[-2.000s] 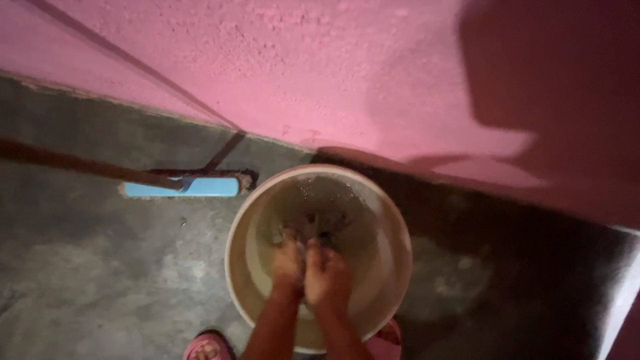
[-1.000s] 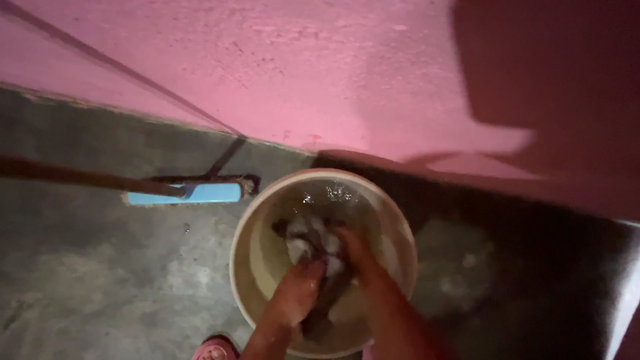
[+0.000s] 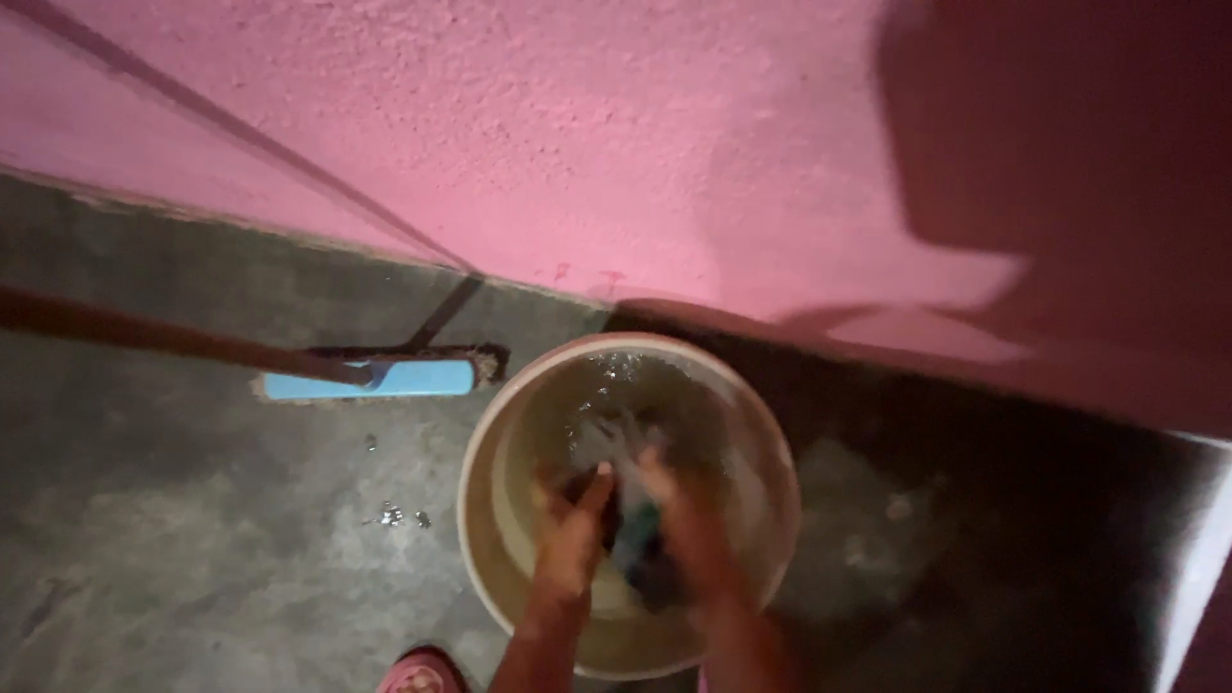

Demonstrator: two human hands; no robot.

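Note:
A round, light-coloured tub [image 3: 481, 525] of water stands on the floor, with both my hands inside it. Wet cloth [image 3: 640, 534], pale at the top and dark with a bluish-green part lower down, lies between them. My left hand [image 3: 576, 515] is at the cloth's left side, thumb raised and fingers partly in the water. At the other side, my right hand [image 3: 669, 491] touches the cloth and is blurred by motion. Water and blur hide the fingertips, so a firm grip cannot be made out on either side.
Left of the tub, a push broom with a light blue head [image 3: 423, 378] rests on the grey concrete floor [image 3: 241, 539], its brown handle reaching left. A pink wall [image 3: 577, 144] runs behind. Water drops [image 3: 390, 515] lie on the floor. A pink sandal [image 3: 422, 672] shows at the bottom.
My hands, close together two seconds ago, are now apart with the cloth between them. The bluish-green part of the cloth has come into sight. More drops show on the floor left of the tub.

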